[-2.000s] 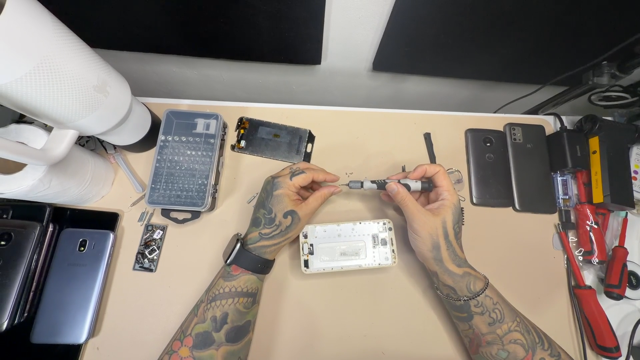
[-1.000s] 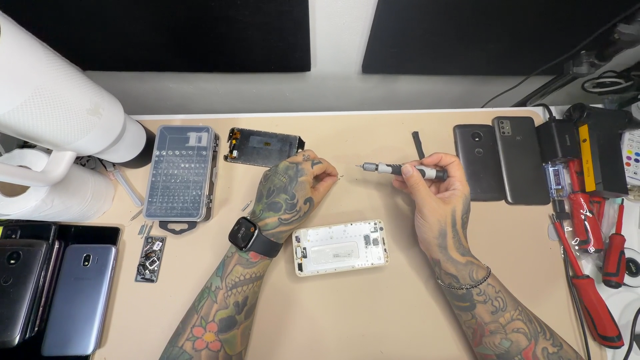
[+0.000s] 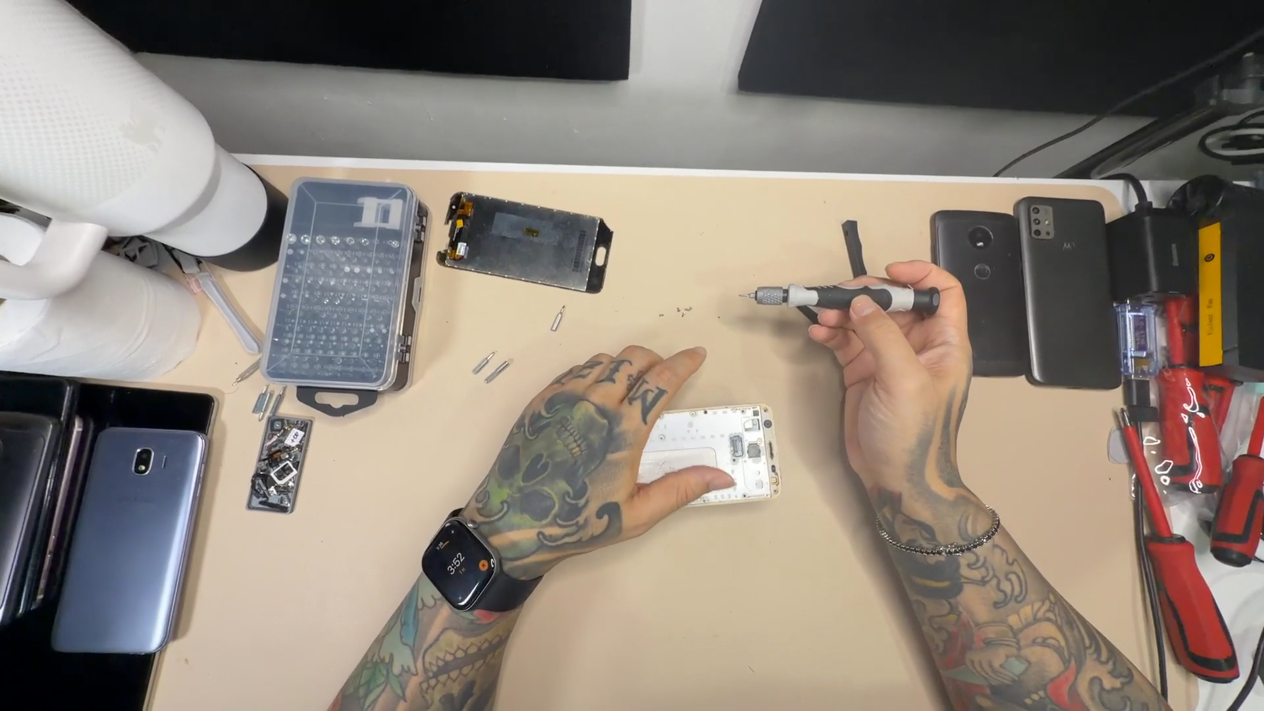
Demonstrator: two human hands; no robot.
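Note:
My left hand (image 3: 583, 449) lies palm down over the left part of a white phone frame (image 3: 706, 430), thumb on its surface and fingers spread near its upper edge. In my right hand (image 3: 904, 365) is a grey and black precision screwdriver (image 3: 859, 297), held level above the mat with its tip toward the left. Several tiny screws (image 3: 683, 312) lie on the mat left of the tip. Loose driver bits (image 3: 499, 370) rest above my left hand. A detached phone display (image 3: 528, 242) lies face down farther back. Behind my right hand is a black strip-like tool (image 3: 853, 247), partly hidden.
A closed bit case (image 3: 341, 286) and a small tray of phone parts (image 3: 279, 464) are at the left, beside a blue-grey phone (image 3: 128, 538) and a white tumbler (image 3: 148, 128). Two dark phones (image 3: 1066, 296) lie back right, near red-handled screwdrivers (image 3: 1185, 602).
My left hand has come down from near the small screws onto the white phone frame. My right hand still holds the screwdriver, its tip away from my left fingers, which were at it two seconds ago.

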